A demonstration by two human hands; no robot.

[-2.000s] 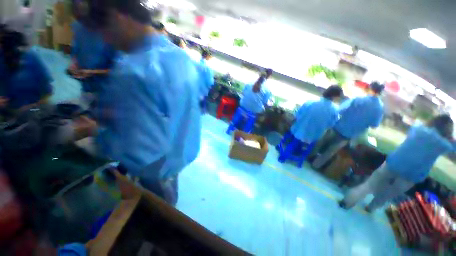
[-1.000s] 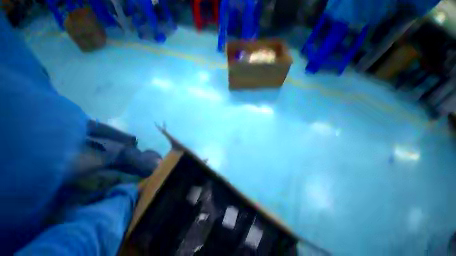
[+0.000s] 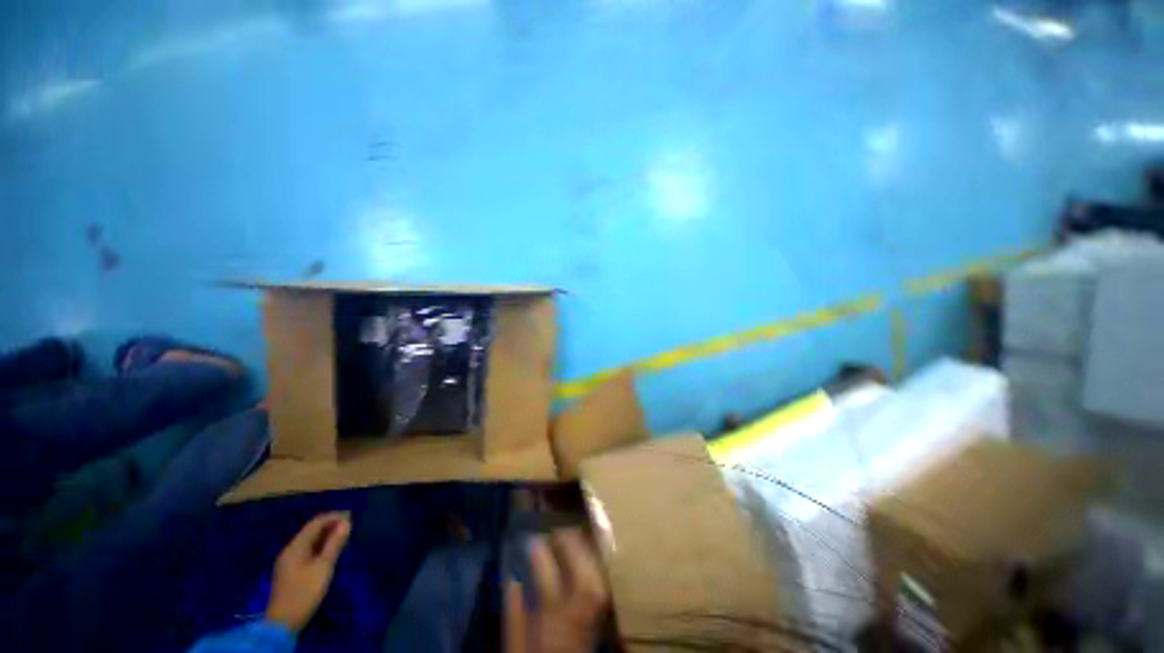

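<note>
An open brown carton (image 3: 300,376) stands on the blue floor in front of me, its flaps spread. Dark items in shiny clear wrap (image 3: 415,370) with small pale labels lie inside it. My left hand (image 3: 309,561) is just below the carton's near flap, fingers bent together, apart from the carton and with nothing visible in it. My right hand (image 3: 559,593) is blurred at the bottom, beside another brown carton (image 3: 689,542) on the right. Whether it touches that carton cannot be told.
White wrapped or papered stacks (image 3: 951,402) and another brown carton (image 3: 989,523) stand at the right. A yellow line (image 3: 766,332) crosses the glossy blue floor (image 3: 664,179). A person's legs and dark shoe (image 3: 179,357) are at the left. Pale boxes (image 3: 1053,325) are at the far right.
The view has swung down and right. The carton with dark wrapped items, earlier tilted with a blue sleeve at its side, now stands level on the floor. Both hands now show, my left off it.
</note>
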